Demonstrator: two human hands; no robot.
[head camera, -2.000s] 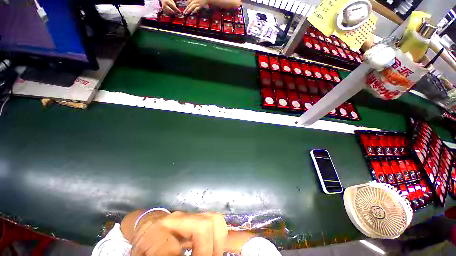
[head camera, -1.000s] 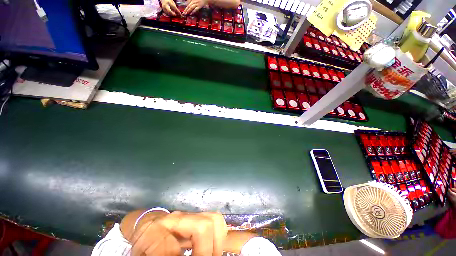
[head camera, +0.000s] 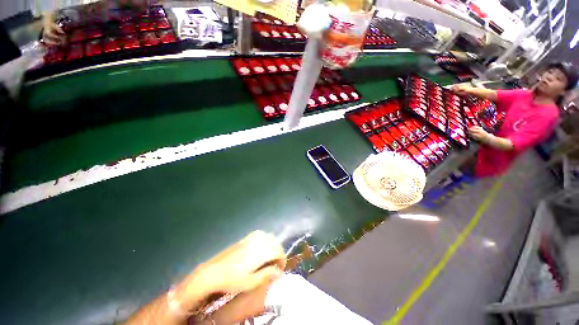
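My left hand (head camera: 244, 263) lies at the front edge of the green bench, its forearm coming in from the lower left with a thin band at the wrist. Its fingers are curled over my right hand, and no object shows in it. My right hand (head camera: 238, 306) is mostly hidden beneath it, beside a white sleeve. A smartphone (head camera: 328, 167) lies right of centre on the bench. A round cream fan (head camera: 390, 181) lies just right of it. Neither is touched.
Trays of red units lie on the green belt (head camera: 305, 95) and at the bench's right end (head camera: 397, 130). A person in a pink shirt (head camera: 522, 124) holds a tilted tray (head camera: 435, 105). A white post (head camera: 303, 86) carries a lettered cup (head camera: 345, 35). Another person's hand (head camera: 52, 32) is upper left.
The view has swung right, so the monitor is out of sight and the person in pink now shows fully, with both hands at the tilted tray. My hands remain folded together.
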